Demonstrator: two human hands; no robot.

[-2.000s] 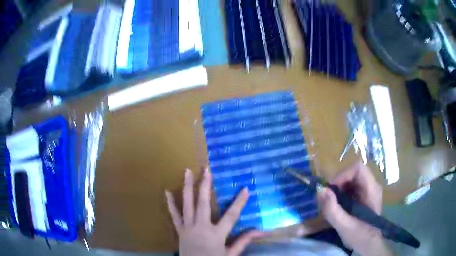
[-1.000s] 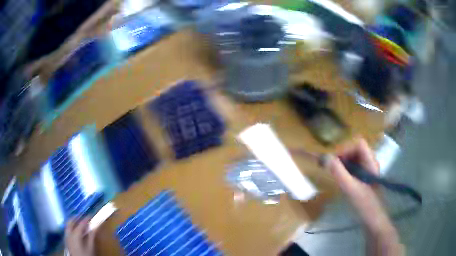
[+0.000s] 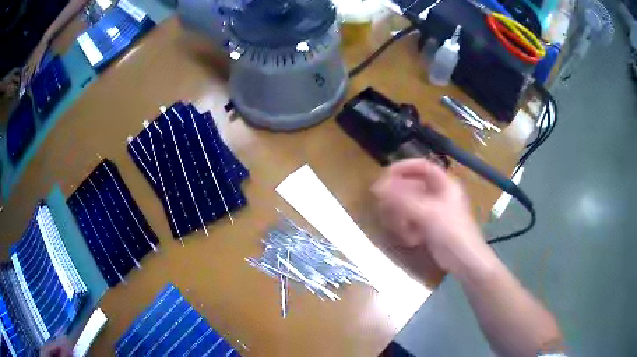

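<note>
The black soldering iron [image 3: 471,159] lies in its black stand [image 3: 377,125], with its cord curving down at the right. My right hand [image 3: 419,202] is blurred, just below the iron, fingers curled; whether it holds anything is unclear. My left hand [image 3: 59,347] is small and cut off at the bottom left edge, so its grip cannot be told. It is near a short white strip [image 3: 91,332]. The blue solar cell string [image 3: 174,331] lies at the bottom, partly out of view. Short silver ribbon pieces [image 3: 300,256] lie in a loose heap beside a long white strip [image 3: 349,237].
Two stacks of dark tabbed cells [image 3: 112,223] lie left of centre. White-edged panels [image 3: 43,268] are at the lower left. A grey round vented housing [image 3: 286,84] stands behind. A small bottle [image 3: 445,59], a black box [image 3: 482,63] and red and yellow handles [image 3: 517,38] are upper right.
The view has swung right. The soldering iron has gone from my right hand into its stand. My left hand has left the solar cell string and moved to the left.
</note>
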